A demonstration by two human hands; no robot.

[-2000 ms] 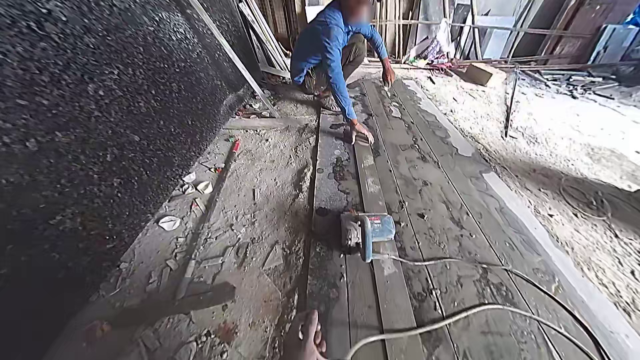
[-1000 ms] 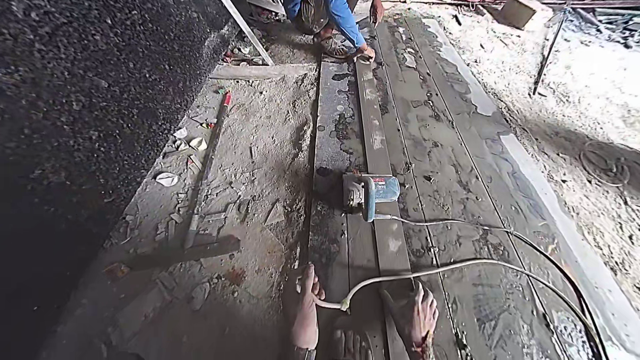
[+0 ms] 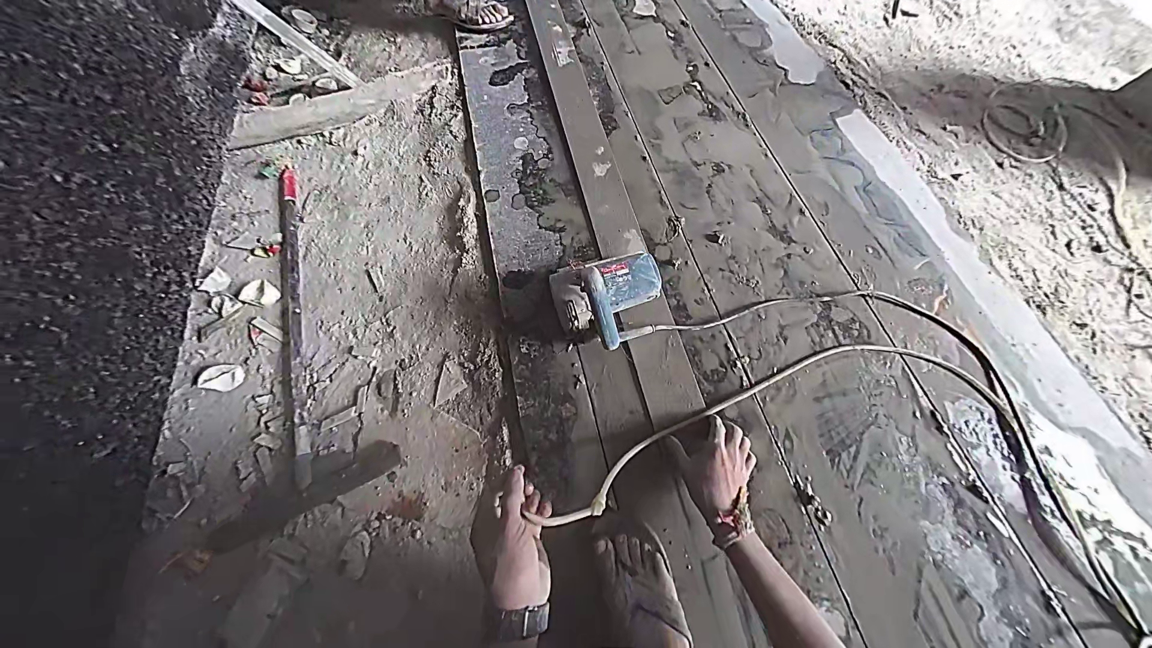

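My left hand (image 3: 520, 540) holds the end of a pale hose (image 3: 774, 382), its thumb and fingers closed around it. On the long straight strip (image 3: 589, 135) lies my right hand (image 3: 717, 468), a thread band at its wrist; whether it grips the strip's edge is not clear. The hose passes just above its fingers. Ahead of both hands a blue handheld power saw (image 3: 621, 288) rests across the strip and a wet, dark stone slab (image 3: 531, 180). Its cord (image 3: 765, 304) runs off to the right. My bare foot (image 3: 639, 585) is between my hands.
At left, a long bar with a red end (image 3: 292, 315) lies on dusty ground among stone chips. A wooden board (image 3: 342, 108) crosses the ground beyond it. Another person's sandalled foot (image 3: 481, 13) is at the far end of the slab. A coiled cable (image 3: 1026, 126) lies at right.
My right hand has come into view and rests on the strip. The other person's hands, seen on the strip earlier, are out of view. The view has tilted down.
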